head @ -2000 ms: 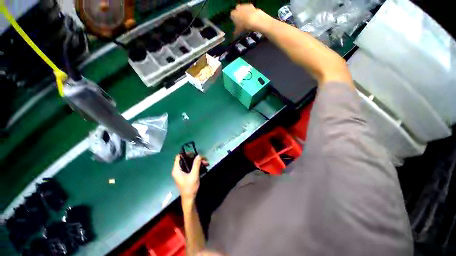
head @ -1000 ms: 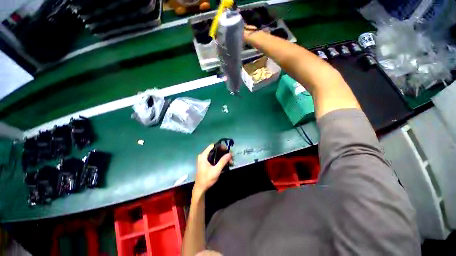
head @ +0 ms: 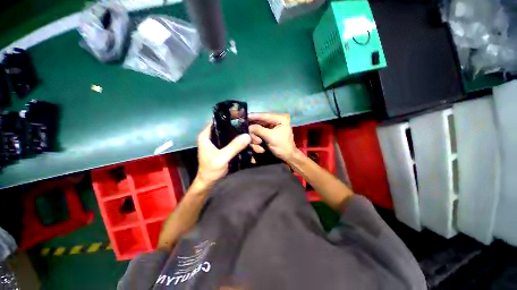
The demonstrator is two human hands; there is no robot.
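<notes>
A glossy black device housing (head: pixel 228 120) is held just over the bench's front edge, its hollow side with inner parts facing up. My left hand (head: pixel 218 154) is shut on its left and lower side. My right hand (head: pixel 273 135) is at its right side with fingers bent together against it; whether they pinch a small part cannot be seen. The electric screwdriver (head: pixel 207 25) hangs above the bench beyond the housing, cut off by the top edge of the picture.
Clear plastic bags (head: pixel 161 47) and a small pale piece (head: pixel 97 88) lie on the green bench (head: pixel 170 107). Black finished units (head: pixel 39 127) stand left, a green box (head: pixel 348 42) and black mat (head: pixel 419 62) right. Red bins (head: pixel 152 195) and white foam trays (head: pixel 473 164) are below.
My right hand has come back from the far trays to the housing. The view has tilted down. The housing shows nearer the lap, and the screwdriver hangs farther left in the picture.
</notes>
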